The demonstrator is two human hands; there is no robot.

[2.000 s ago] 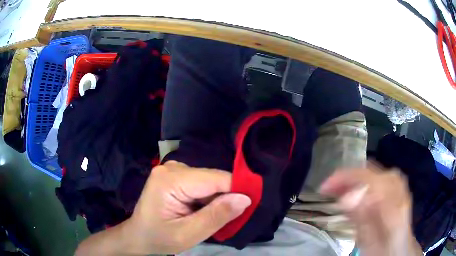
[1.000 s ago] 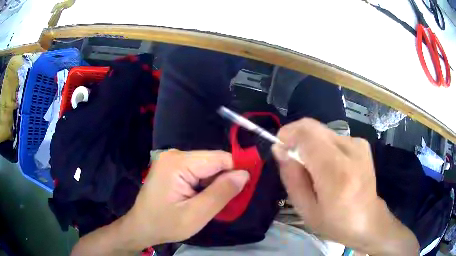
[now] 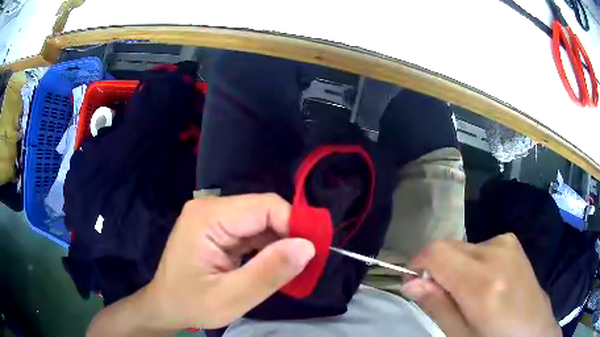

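Note:
My left hand [image 3: 224,263] pinches the red ribbed trim [image 3: 310,230] between thumb and fingers. The trim forms a loop around an opening in the black garment [image 3: 329,289], which lies bunched on my lap. My right hand [image 3: 483,283] holds a thin silver needle [image 3: 372,260] by its handle end. The needle points left and its tip meets the right edge of the red trim. Whether the tip is inside the knit cannot be told.
A white table [image 3: 329,26] with a wooden edge crosses the top, with red-handled scissors [image 3: 574,62] at right. A dark garment pile [image 3: 125,191] covers the red basket [image 3: 92,99], beside a blue basket [image 3: 49,138]. Another dark heap [image 3: 526,224] is at right.
My right hand has come in with the needle, then moved lower right, bringing its tip to the trim. My left hand keeps its pinch. The view has shifted slightly.

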